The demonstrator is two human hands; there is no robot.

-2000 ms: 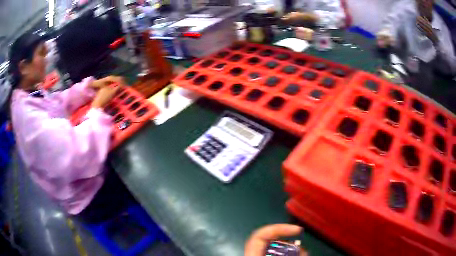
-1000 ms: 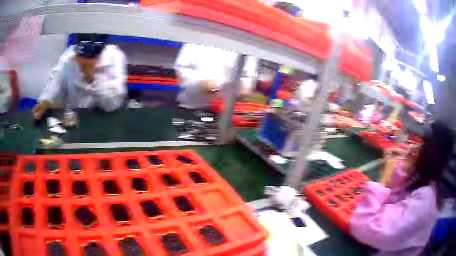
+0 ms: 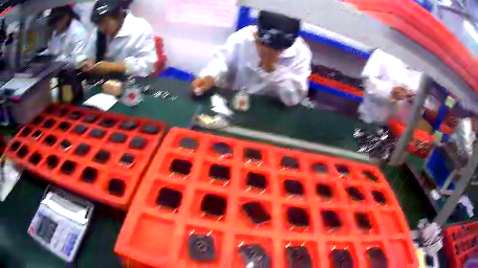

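Observation:
No hand of mine is in the picture. Nearest in front of me lies a bright red-orange foam tray (image 3: 236,196) with rows of square pockets. Most pockets hold one small dark watch body, such as the one in the front row (image 3: 201,246). The front-left pocket is empty, and pockets at the right end are empty. One watch body (image 3: 256,212) near the middle sits turned in its pocket. A flatter red-orange tray (image 3: 118,196) with dark watch bodies lies to the left, up against the first.
A calculator (image 3: 59,222) lies at lower left. Across the bench sit people in white smocks (image 3: 293,70). Clear bottles (image 3: 132,95), a dark shiny heap (image 3: 373,140), a metal post (image 3: 419,118) and a white crumpled heap (image 3: 431,234) stand beyond or beside the trays.
The view has swung from the left neighbour to the right, then back to the middle. The hand with a watch body, seen at the bottom two seconds ago, is out of the picture.

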